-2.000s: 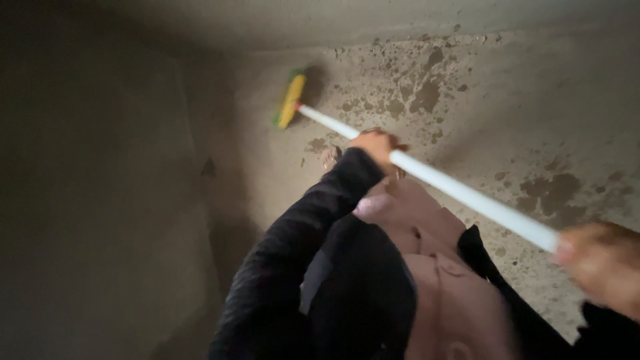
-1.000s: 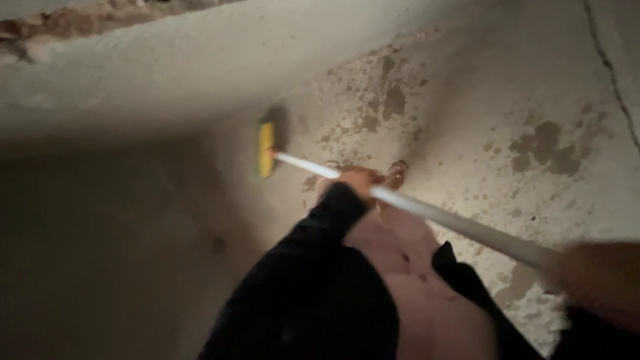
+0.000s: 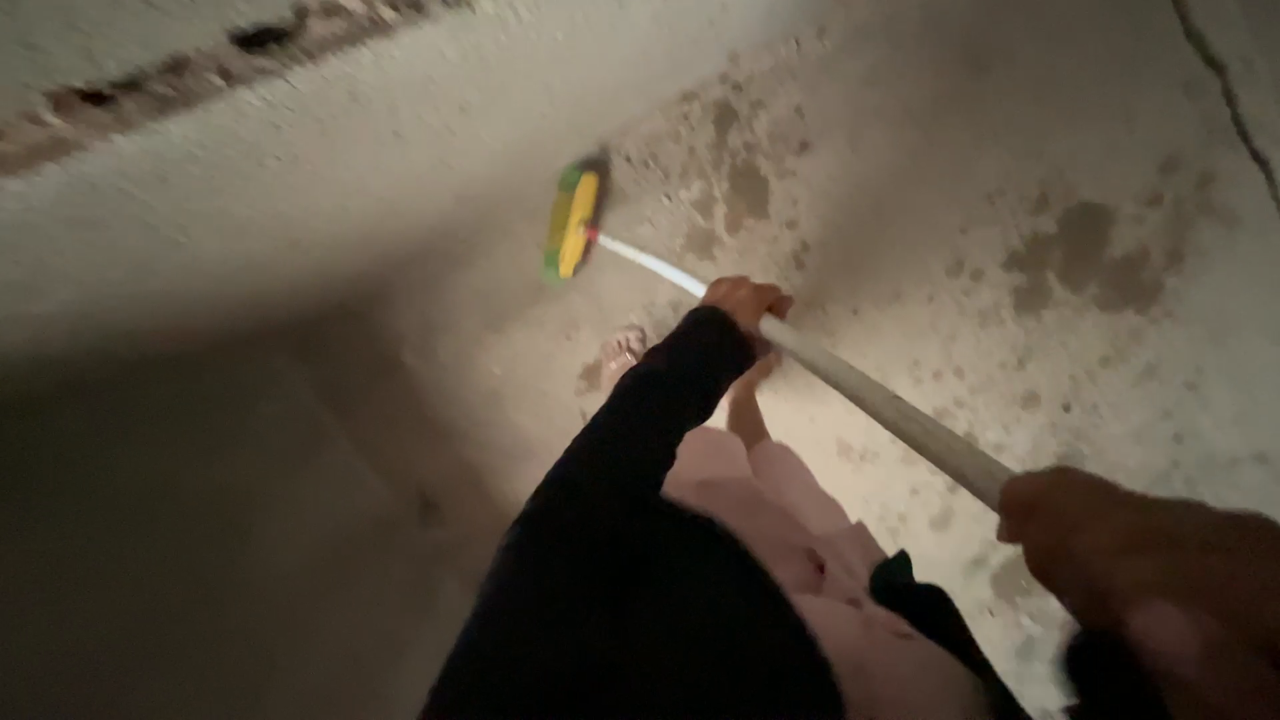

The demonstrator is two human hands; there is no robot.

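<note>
A long white broom handle runs from the lower right up to a yellow and green broom head with a red joint. My left hand is closed around the handle's middle, its black sleeve reaching up from the bottom of the view. Around the handle's upper end, at the right edge, my right hand is wrapped, dark and somewhat blurred. The broom head is at the floor near the foot of the wall; whether its bristles touch the floor cannot be told.
Rough concrete floor bears dark damp patches and a long crack at the upper right. A pale wall with a broken ledge stands at the upper left. My bare foot is just below the broom head.
The view has turned since two seconds ago, bringing the broken ledge and the crack into sight. Both hands keep their hold on the broom handle.
</note>
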